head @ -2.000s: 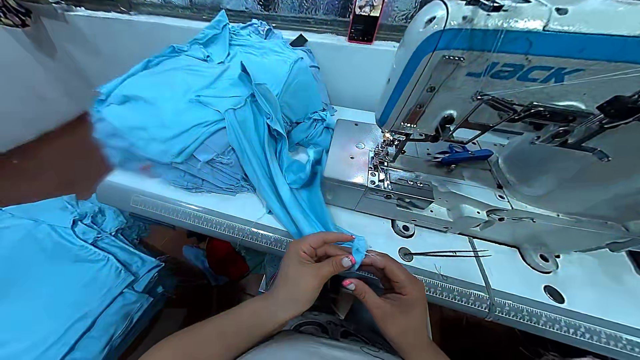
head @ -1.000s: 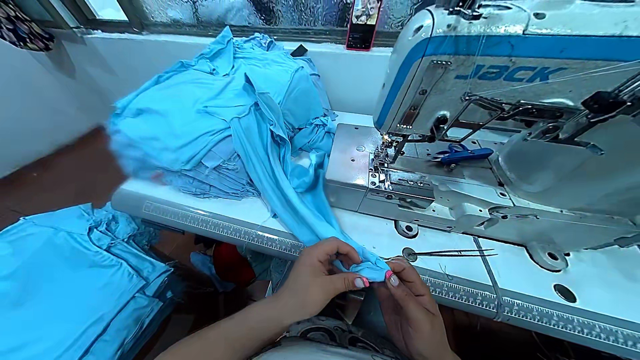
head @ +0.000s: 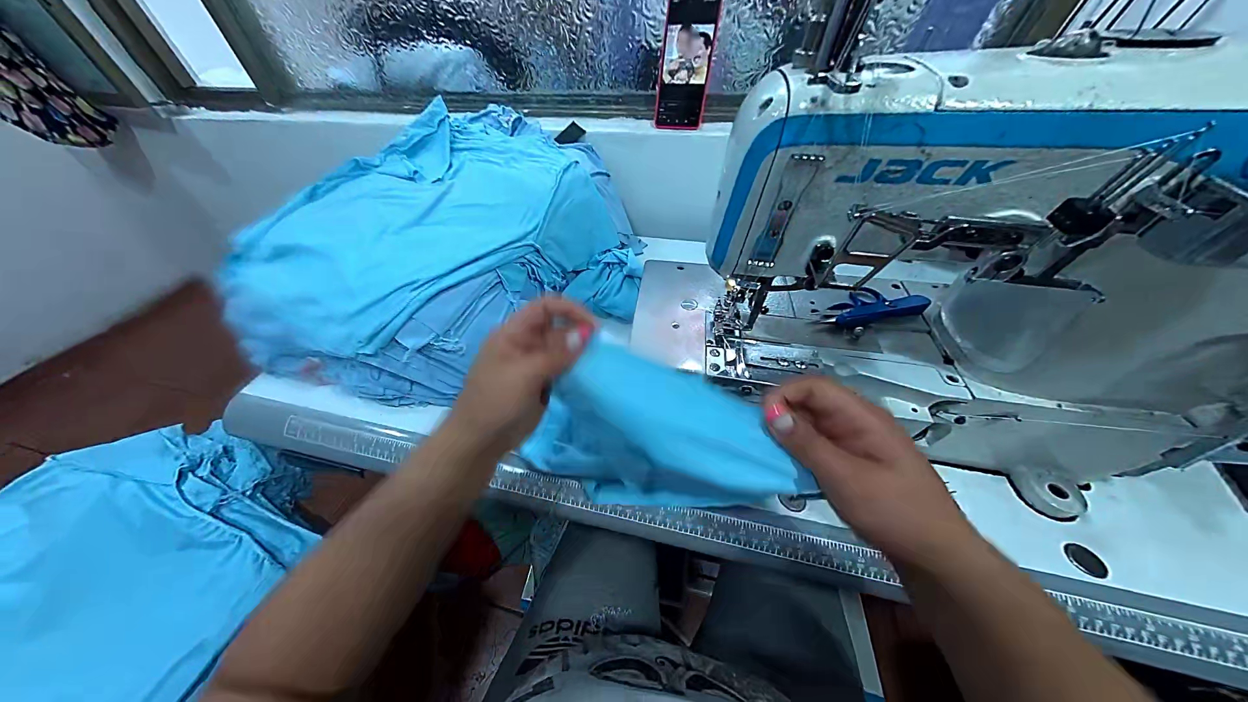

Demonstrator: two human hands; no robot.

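My left hand (head: 522, 366) pinches one end of a light blue piece of knit fabric (head: 673, 424) between thumb and fingers. The other end is gripped by my right hand (head: 848, 453), so the cloth spans both hands above the table's front edge. Just behind it are the needle and presser foot area (head: 741, 336) of a Jack industrial sewing machine (head: 897, 214). A heap of light blue garments (head: 419, 244) lies on the table behind my left hand.
Blue-handled thread snips (head: 877, 309) rest on the machine bed. A measuring tape (head: 780, 541) runs along the table's front edge. More light blue garments (head: 107, 565) are stacked at lower left. A phone (head: 688, 63) leans upright against the window.
Both hands have lifted and moved apart, with the fabric now spread between them. The long strip that trailed from the heap to my hands no longer lies across the table.
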